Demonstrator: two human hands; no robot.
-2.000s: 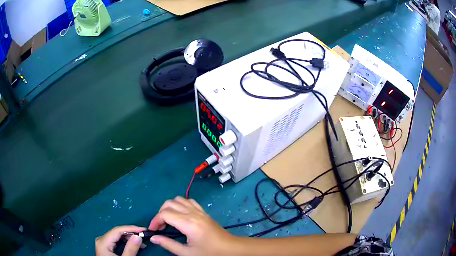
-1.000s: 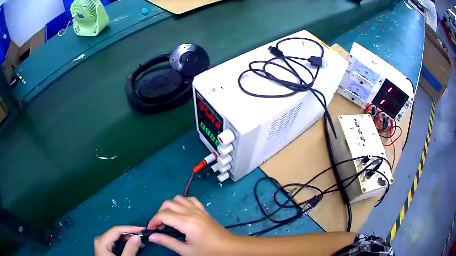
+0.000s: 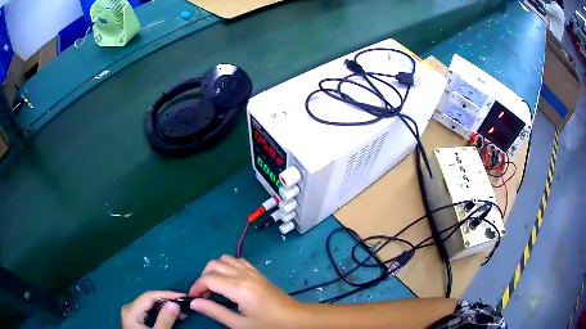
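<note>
My left hand (image 3: 153, 311) is at the bottom left, cut off by the lower edge, with its fingers around a small black part of what looks like a headset; most of it is hidden. My right hand (image 3: 236, 290) pinches the dark end of a test cable (image 3: 316, 290) against that part. The tip between the hands is too small to make out. The cable trails right into a black tangle. Black headphones (image 3: 193, 115) lie on the green conveyor, behind and left of the power supply.
The white DC bench power supply (image 3: 347, 128) has red and green digits, a red lead (image 3: 258, 213) and a loose cable (image 3: 360, 96) on top. A cream test box (image 3: 466, 186) and a dual-display meter (image 3: 479, 99) stand on cardboard (image 3: 385, 209). A green fan (image 3: 115, 22) stands at upper left.
The headphones on the conveyor have moved left and slightly towards me, away from the power supply. My hands have stayed nearly in place, holding the same things.
</note>
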